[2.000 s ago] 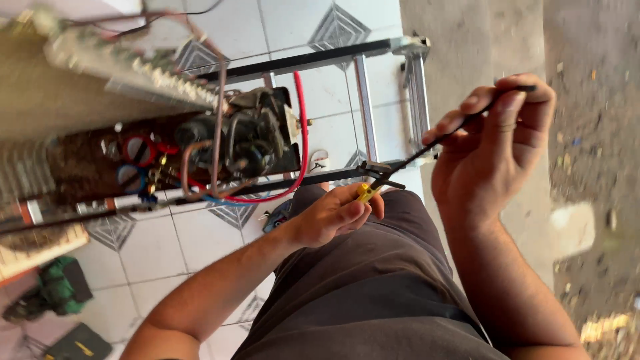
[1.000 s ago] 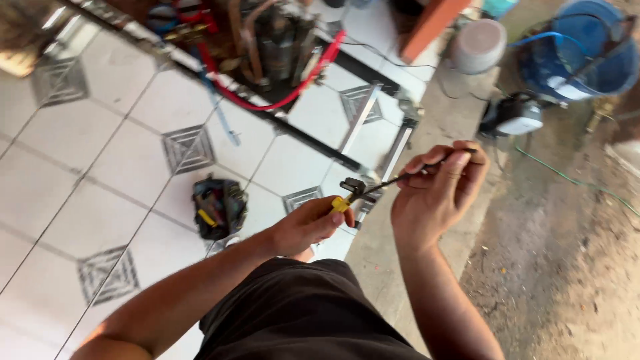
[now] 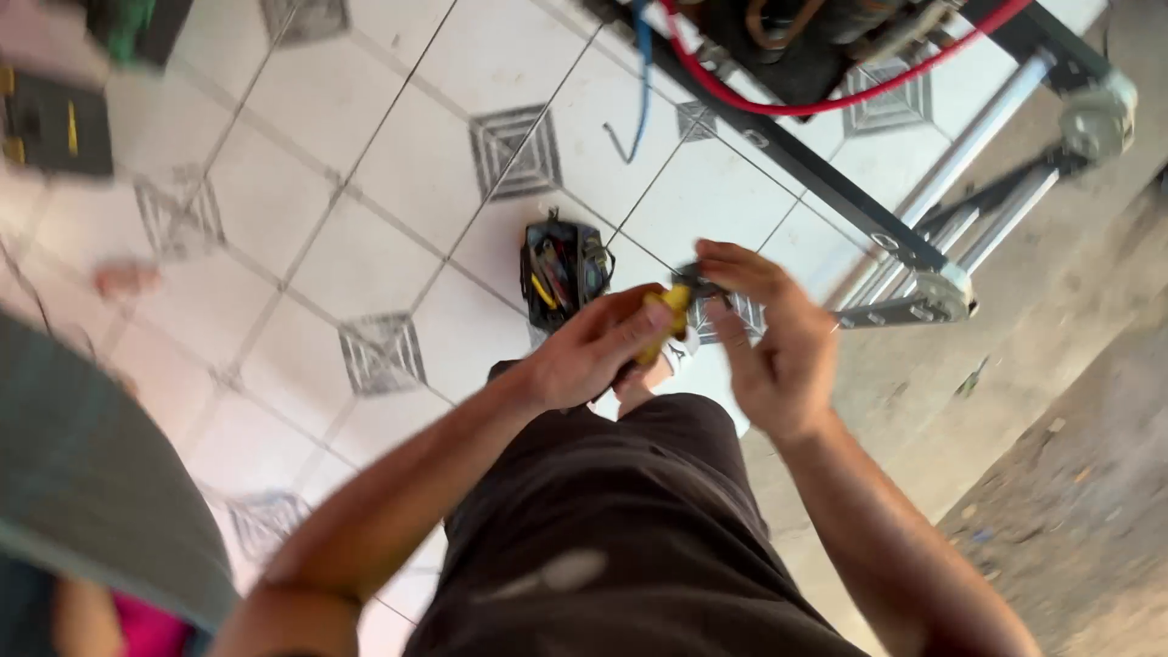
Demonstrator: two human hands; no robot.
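Note:
My left hand [image 3: 598,347] grips a yellow-handled tool [image 3: 673,315] with a dark head, its exact kind blurred. Close against that dark head are the fingertips of my right hand [image 3: 776,342]; whether they pinch it or something thin is unclear. Both hands are in front of my body, above the tiled floor. Past them, an open tool bag [image 3: 564,274] with several hand tools stands on the tiles.
At the upper right is a dark metal frame [image 3: 794,169] with bright crossbars, beside machinery with a red hose [image 3: 821,108] and a blue hose [image 3: 644,82]. A dark case [image 3: 59,128] lies at the left. Part of a person [image 3: 87,616] shows at the lower left.
My right hand has come in close to the tool's head; earlier it held a thin dark strip or cable drawn out from it. The view has shifted strongly.

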